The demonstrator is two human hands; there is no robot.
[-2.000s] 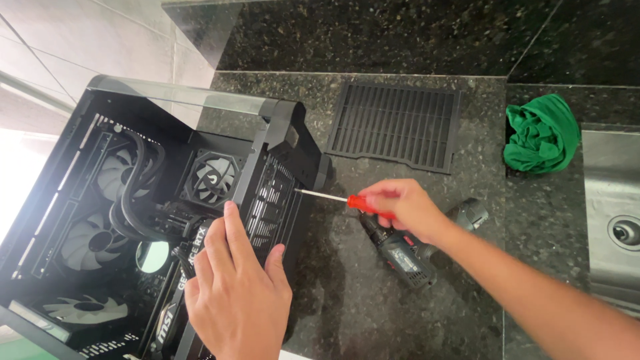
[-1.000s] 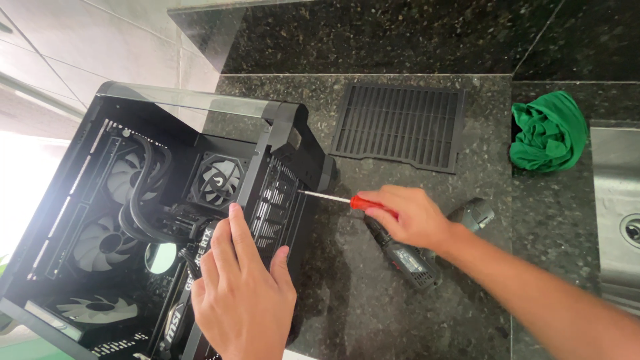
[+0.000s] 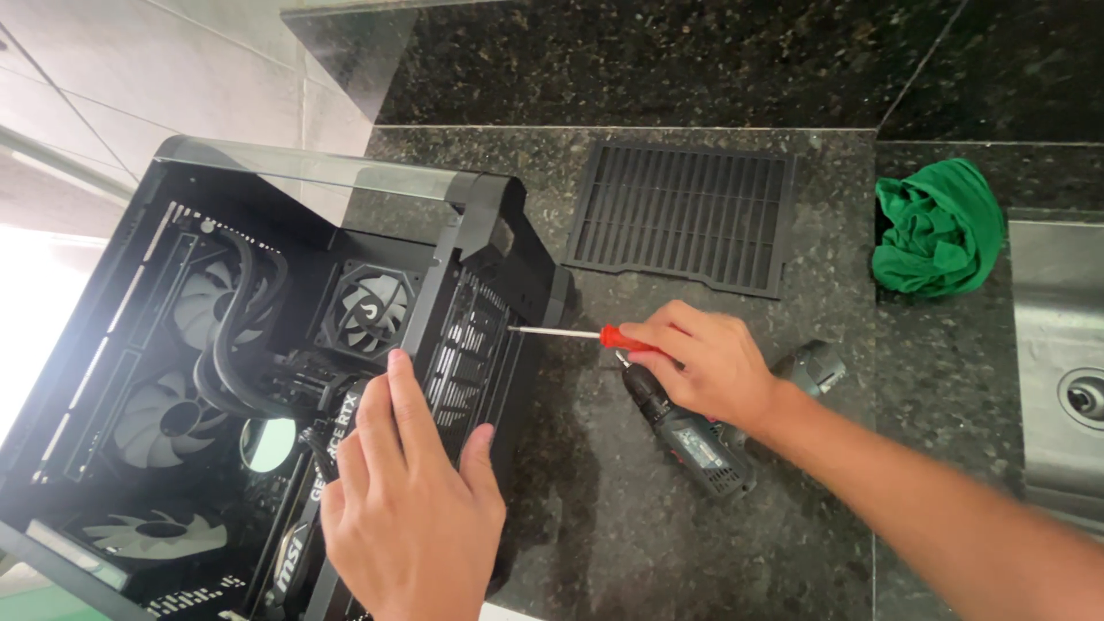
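My right hand grips the red handle of a screwdriver, whose tip touches the slotted face of a black computer case. My left hand lies flat with fingers spread on the edge of the case, holding nothing. Inside the case are a fan with grey blades, more fans at the left, black coolant tubes and an MSI graphics card, partly hidden by my left hand. Below my right hand a cordless drill lies on the counter, partly covered by the hand.
A black slotted panel lies flat on the dark granite counter behind the drill. A green cloth is bunched beside a steel sink at the right. A granite backsplash rises behind the counter.
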